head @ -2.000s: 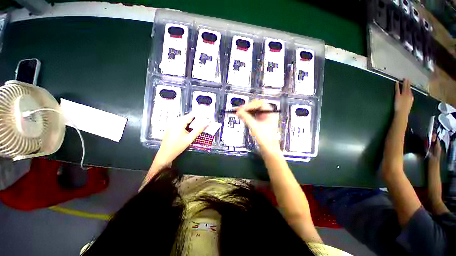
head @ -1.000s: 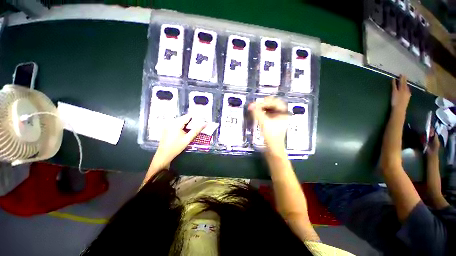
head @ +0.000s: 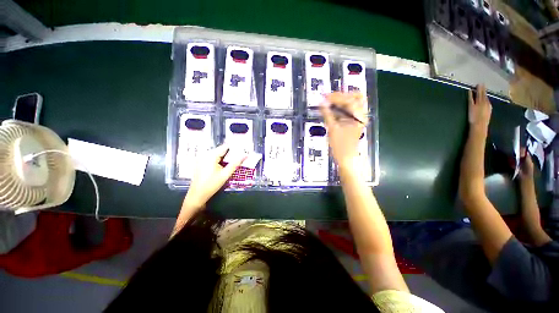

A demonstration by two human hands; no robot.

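Note:
A clear blister tray [head: 276,112] holds white phone cases in two rows, each with a dark oval near the top. The upper-row cases [head: 238,79] show red below the oval; the lower-row ones show no clear red. My left hand [head: 211,173] pinches a white and red sticker sheet [head: 243,176] over the second lower case. My right hand [head: 344,119], slightly blurred, holds a thin dark pointed tool [head: 348,114], perhaps tweezers, over the right end of the tray between the rows. The hand partly hides the rightmost cases.
A cream fan [head: 30,164] with a cable, a phone [head: 27,109] and a white paper strip [head: 108,161] lie at left. A neighbour's arm [head: 473,165] rests at right, near white papers [head: 539,131] and another tray [head: 478,30]. A pale rail [head: 401,63] runs behind the tray.
My right hand has moved right and up, from the lower row to the tray's right end. My left hand stays by the second lower case. The view has shifted slightly.

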